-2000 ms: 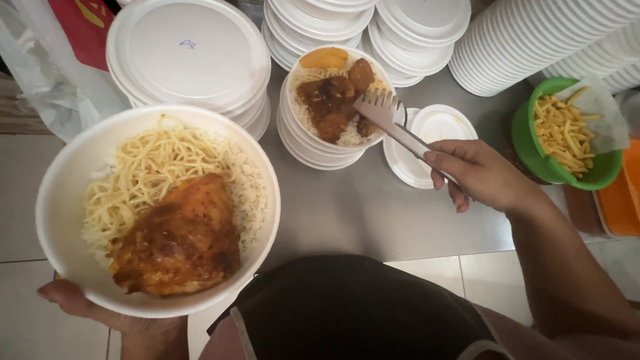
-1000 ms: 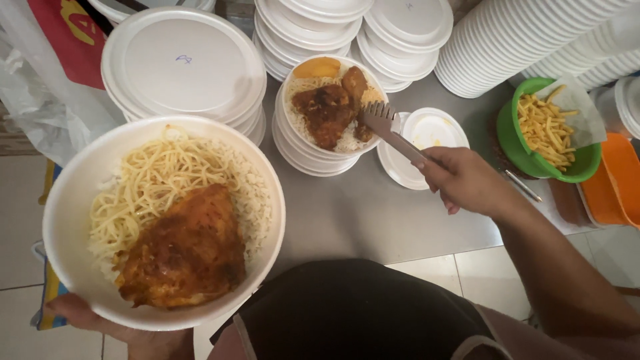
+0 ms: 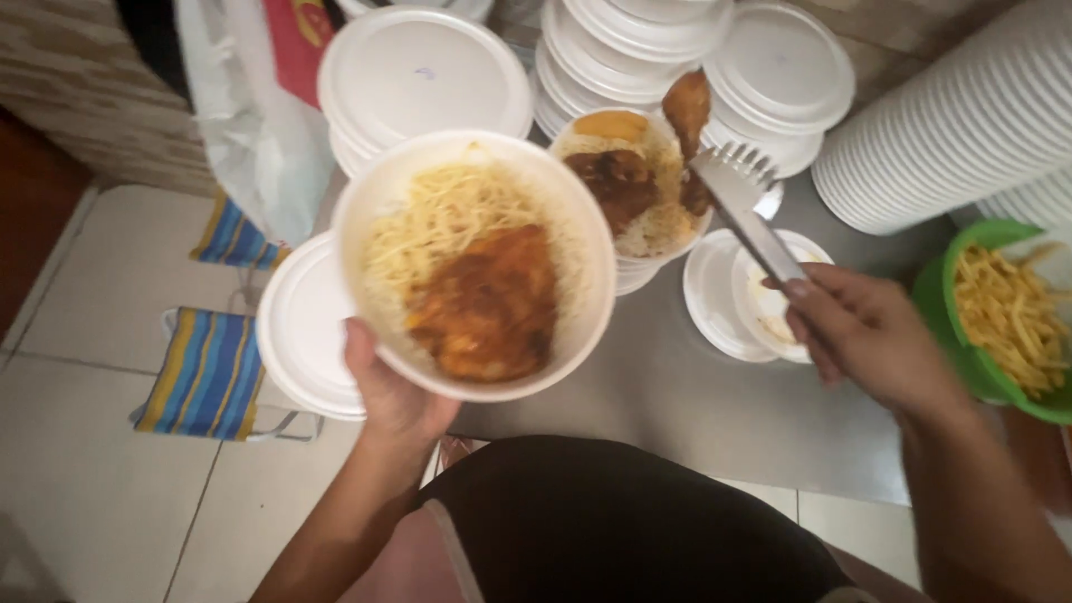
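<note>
My left hand holds a white foam bowl with spaghetti, rice and a large piece of sauced chicken. My right hand grips metal serving tongs. Their toothed end is at the right rim of a second foam bowl, against a piece of browned meat. A chicken drumstick sticks up over that rim, just above the tongs' end; whether the tongs hold it I cannot tell. The second bowl also has rice, dark meat and an orange-yellow item, and rests on stacked white containers.
Several lidded foam containers stand in stacks at the back. Tall nested foam bowls lean at the right, above a green bowl of French fries. Two white lids lie on the metal table. Striped folding stools stand on the floor at left.
The bowl in my left hand has moved toward the second bowl. The drumstick, earlier lying in the second bowl, now sticks up past its rim. The view has shifted, showing more floor at left.
</note>
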